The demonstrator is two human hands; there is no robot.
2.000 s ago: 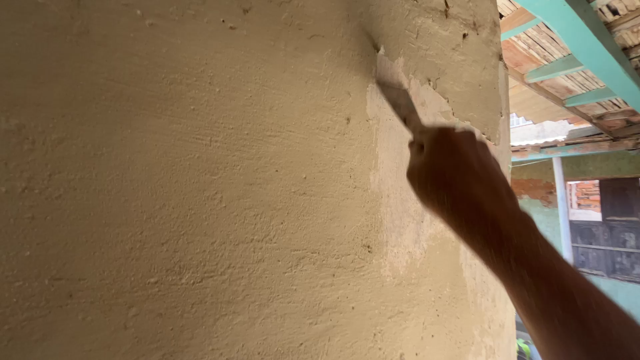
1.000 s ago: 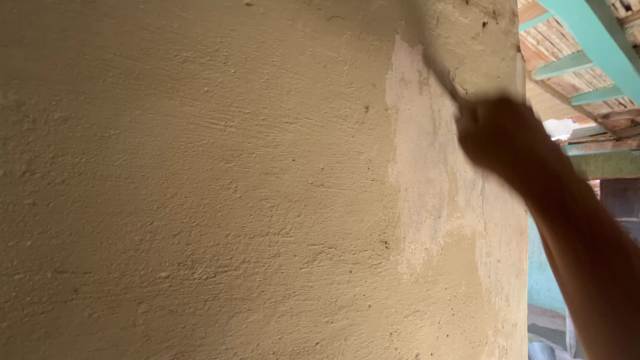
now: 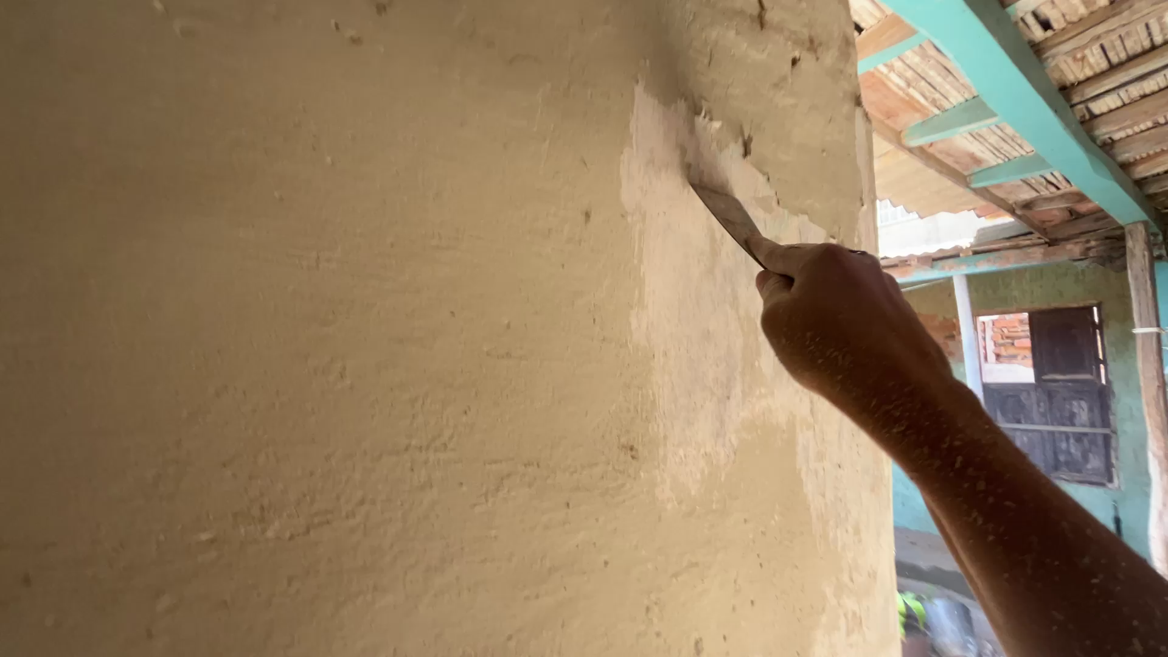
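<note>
A rough plastered wall (image 3: 411, 365) with yellowish-tan paint fills most of the view. On its right part is a paler, scraped patch (image 3: 684, 365) with ragged paint edges. My right hand (image 3: 830, 319) grips a scraper with a flat metal blade (image 3: 727, 214), which points up and left. The blade's tip lies at the upper part of the pale patch. The handle is mostly hidden inside my fist. Small pale flakes dot my hand and forearm. My left hand is not in view.
The wall ends at a vertical edge (image 3: 876, 365) on the right. Beyond it are turquoise roof beams (image 3: 1031, 100), a wooden post (image 3: 1143, 365), a dark shuttered window (image 3: 1063, 411) and a green plant (image 3: 911, 610) low down.
The blade, against the wall near the patch's top two seconds ago, now sits lower within the pale area. My right hand stays closed around the scraper. The view has shifted slightly.
</note>
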